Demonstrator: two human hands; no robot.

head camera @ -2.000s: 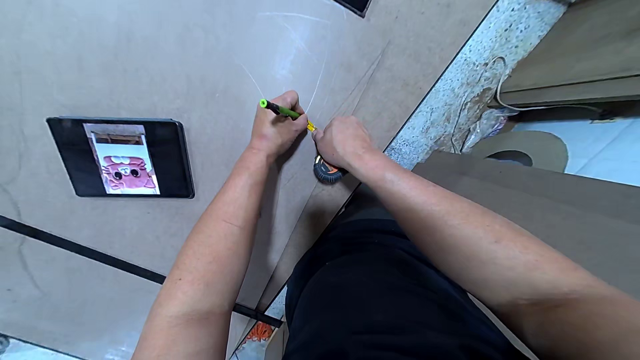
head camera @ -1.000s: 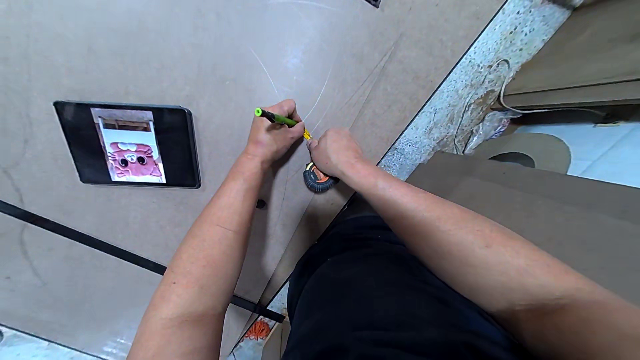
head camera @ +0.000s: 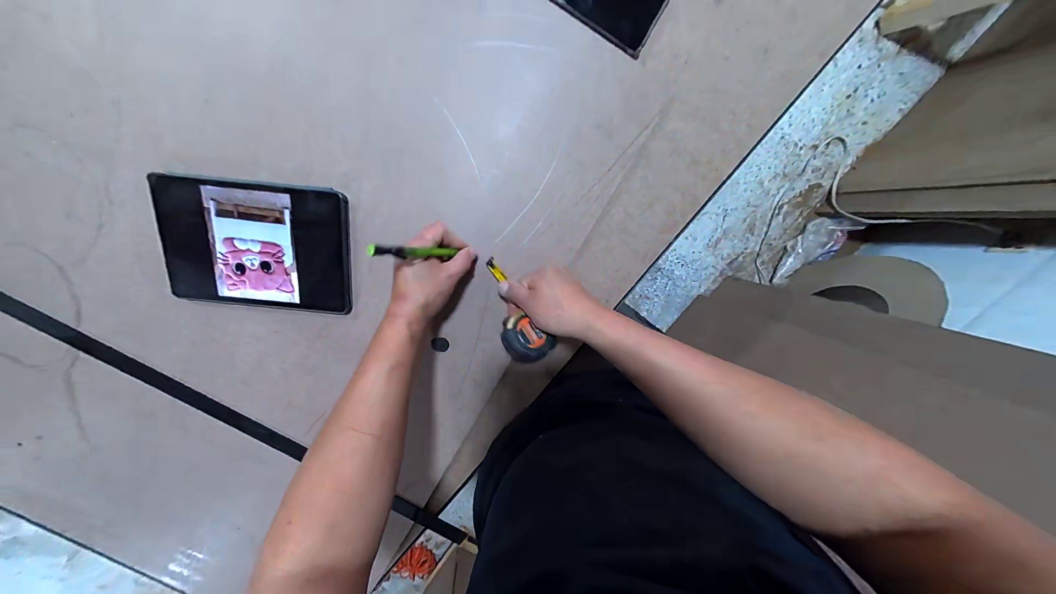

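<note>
Between the fingers of my left hand [head camera: 431, 272] is a green and black pen [head camera: 412, 252], its tip end hidden by the fingers over the brown board [head camera: 396, 132]. My right hand [head camera: 554, 304] grips the short pulled-out yellow blade of a tape measure [head camera: 528, 338], whose black and orange case hangs just below the fingers. The blade's hooked end points at the gap between both hands. Thin pale curved lines [head camera: 528, 206] run over the board beyond them. A tablet [head camera: 322, 247] showing a pink plush-like face lies left of my left hand.
A dark flat object [head camera: 619, 21] lies at the top edge. A black strip [head camera: 165, 363] crosses the lower left, and a small dark disc [head camera: 440, 344] rests beside my left wrist. Brown sheets [head camera: 891, 396], a white cord [head camera: 837, 186] and speckled floor [head camera: 825, 107] are at the right.
My hands have moved apart; earlier the pen hand and the tape's blade met. The pen now lies closer to level across the view.
</note>
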